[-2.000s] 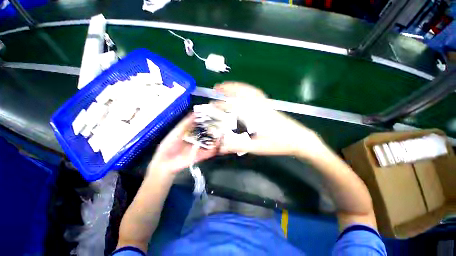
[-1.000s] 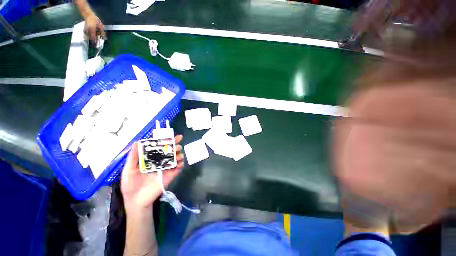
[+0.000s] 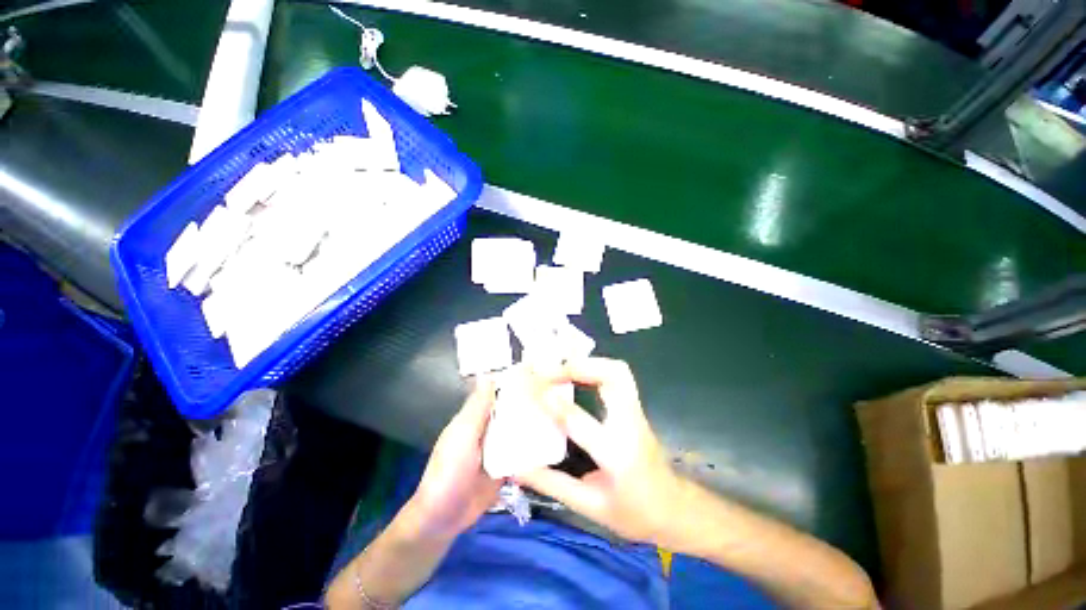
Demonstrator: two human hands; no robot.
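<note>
My left hand (image 3: pixel 455 467) holds a white power adapter (image 3: pixel 522 435) near the bench's front edge. My right hand (image 3: pixel 613 459) grips the adapter from the right, fingers on its top and lower edge. The adapter's upper face looks plain white, and its dark inside does not show. A bundled white cord (image 3: pixel 515 503) hangs below it. Several loose white square covers (image 3: pixel 503 265) lie on the dark green bench just beyond my hands, some overlapping. One cover (image 3: pixel 631 306) lies apart at the right. Whether the cover on the adapter is fully seated cannot be told.
A blue basket (image 3: pixel 345 304) heaped with white covers stands at left, beside a long white bar (image 3: pixel 233 74). A corded adapter (image 3: pixel 423 91) lies on the green belt (image 3: pixel 619 131). An open carton (image 3: pixel 982 524) stands at right. Clear plastic film (image 3: pixel 220 500) lies below the basket.
The open adapter in my left hand has moved right and now shows a plain white face. My right hand has come in from the right onto it. The other person's hand has left the view.
</note>
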